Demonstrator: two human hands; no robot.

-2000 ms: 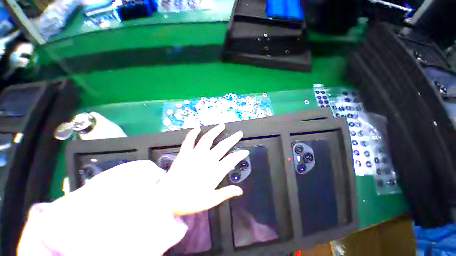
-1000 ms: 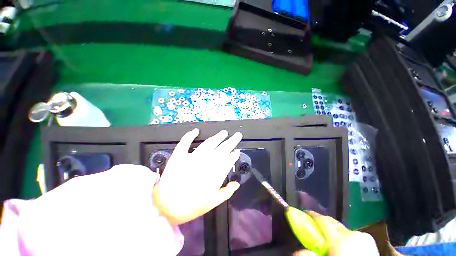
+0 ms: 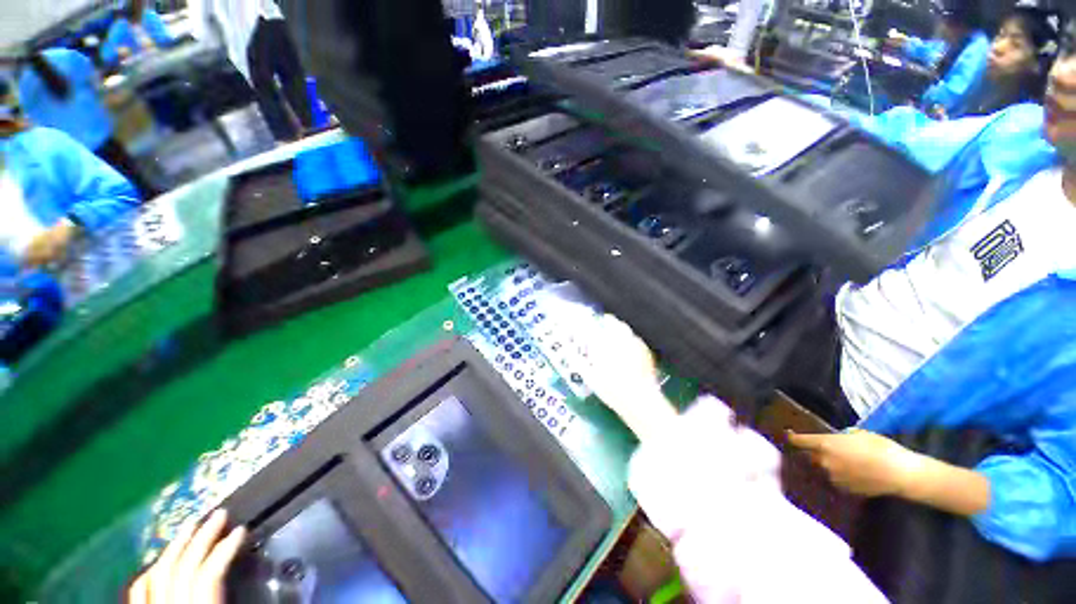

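A black foam tray (image 3: 342, 442) holds phones in its pockets. A glossy dark phone (image 3: 472, 496) with a camera island lies in the right pocket, and another phone (image 3: 325, 549) in the pocket left of it. My left hand (image 3: 189, 569) is at the lower left, fingers apart on the tray, partly cut off. My right hand (image 3: 619, 366) reaches over clear sheets with rows of dark dots (image 3: 507, 336), right of the tray. Its fingertips are blurred, so I cannot tell whether they pinch a sheet. A green handle (image 3: 668, 590) shows in part below my right sleeve.
Loose small rings (image 3: 254, 442) lie behind the tray. A black parts tray (image 3: 319, 254) with a blue item stands beyond. Stacked foam trays (image 3: 637, 254) stand at the right, with a tilted tray of phones above. A person in a blue smock (image 3: 1003, 389) sits close at the right.
The view has swung right. My right hand has left the phone's camera area and moved to the dotted sheets. My left hand is no longer over the camera area of the phone beside the right one.
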